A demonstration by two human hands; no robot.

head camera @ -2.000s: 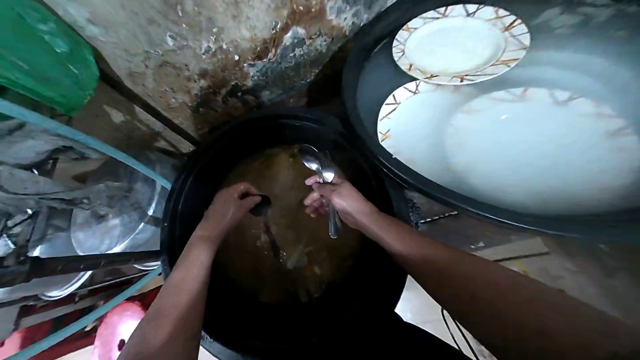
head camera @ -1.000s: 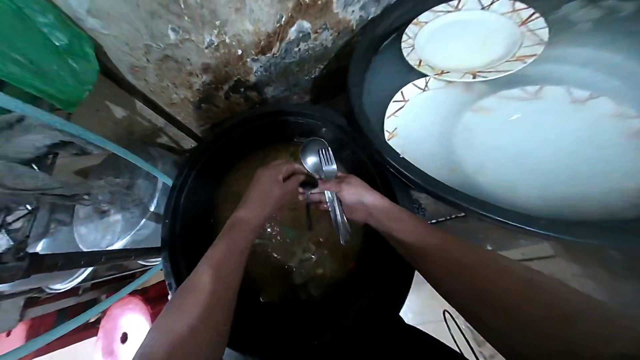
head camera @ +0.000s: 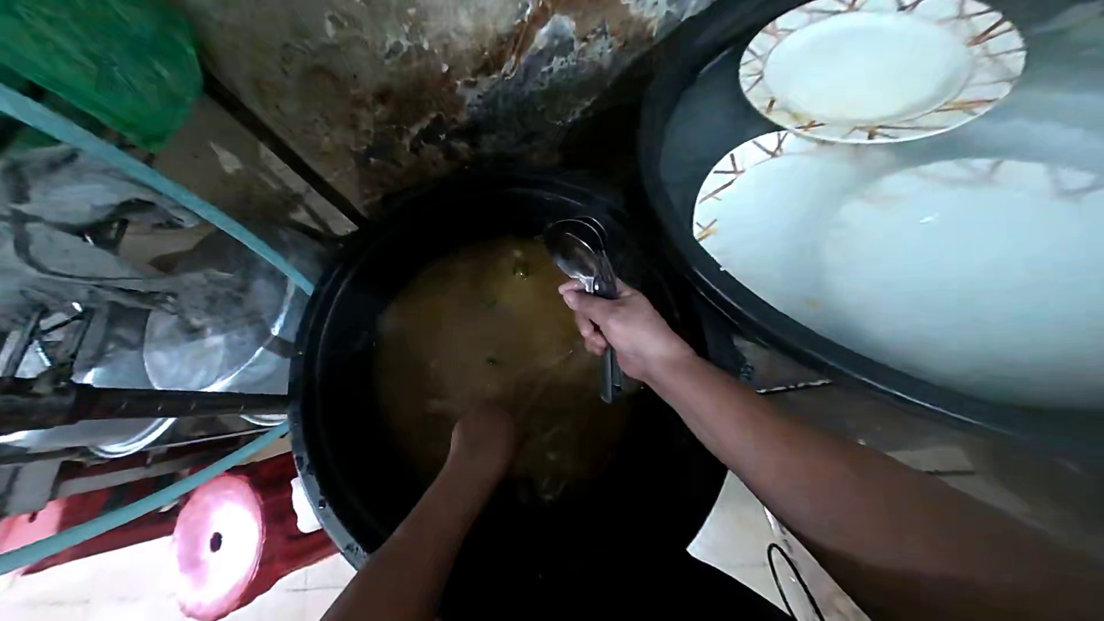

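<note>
My right hand (head camera: 621,328) is closed around a bunch of metal spoons (head camera: 580,250), bowls up and handles hanging below the fist, over the right part of a round black tub (head camera: 336,483). Murky brown water (head camera: 492,328) with small scraps fills the tub. My left hand (head camera: 483,431) is sunk in this water up to about the wrist; its fingers are hidden, so whether it holds anything does not show.
At the upper right, a large dark basin (head camera: 828,358) holds cloudy water and several patterned plates (head camera: 871,69). A stained wall (head camera: 414,78) stands behind. Metal pans (head camera: 207,345), a pale blue hose (head camera: 155,177) and a green bag (head camera: 103,69) are at the left.
My left hand, earlier close to my right hand by the cutlery, has moved down into the murky water. The right hand still holds cutlery above the tub.
</note>
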